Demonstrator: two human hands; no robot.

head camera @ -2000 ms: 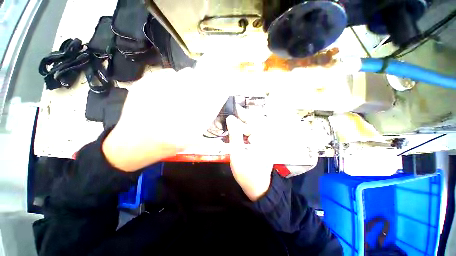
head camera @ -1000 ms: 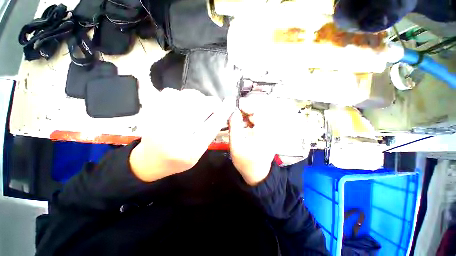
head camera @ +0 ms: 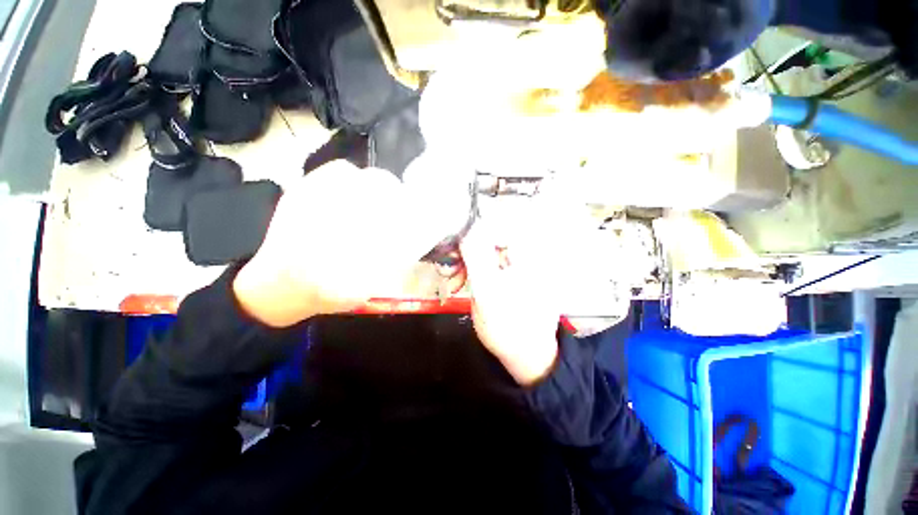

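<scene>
My left hand [head camera: 332, 236] and my right hand [head camera: 513, 292] are close together at the sewing machine [head camera: 644, 151], both strongly overexposed. Small dark bits of the pouch in work [head camera: 448, 251] show between the fingertips. The glare hides most of it and how the fingers hold it. Metal parts by the needle [head camera: 508, 185] show just above my right hand. Two black pouch panels [head camera: 234, 221] lie overlapping left of my left hand.
Looped black side bands [head camera: 106, 106] lie at the far left, with a heap of part-sewn pouches [head camera: 237, 60] behind my hands. A blue hose [head camera: 846, 131] is at upper right. A blue crate [head camera: 705, 402] holding dark things stands below right. The table's red edge [head camera: 418, 306] runs in front.
The view has shifted between frames. Both hands have stayed together by the needle area. Less of the dark work shows between them than two seconds ago.
</scene>
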